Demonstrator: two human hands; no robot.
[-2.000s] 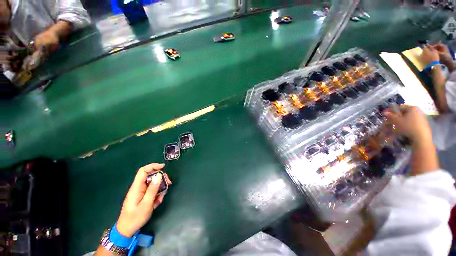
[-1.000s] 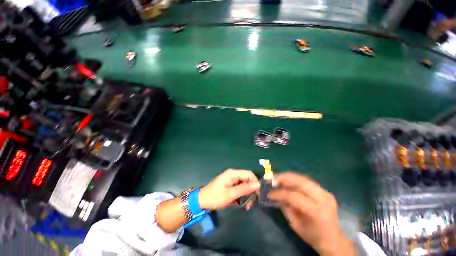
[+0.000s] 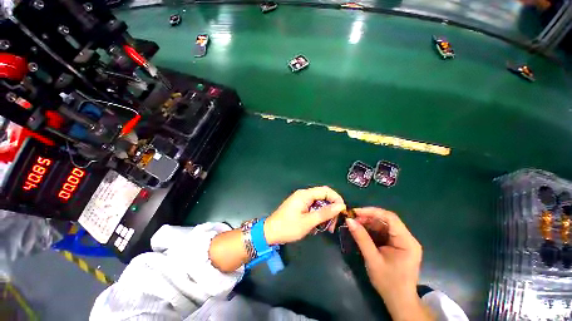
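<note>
My left hand (image 3: 301, 216) holds a small watch housing (image 3: 321, 212) with electronics showing, between thumb and fingers. My right hand (image 3: 386, 241) pinches a dark screen module (image 3: 344, 238) by its orange flex cable (image 3: 349, 214), close beside the housing. The module hangs below the fingertips and is partly hidden. My fingers hide where cable and housing meet. Two more watch housings (image 3: 360, 174) lie side by side on the green bench just beyond my hands.
The black press fixture (image 3: 182, 150) with red digits stands at left, a watch part (image 3: 158, 169) on its base. A clear blister tray (image 3: 511, 251) with black pieces is at right. Several watch parts (image 3: 299, 63) lie on the belt beyond the yellowish strip (image 3: 401, 142).
My right hand has come from the blister tray to my left hand, bringing the module. Since the last earlier frame, the module's cable has come to the housing. The view has turned left, towards the press.
</note>
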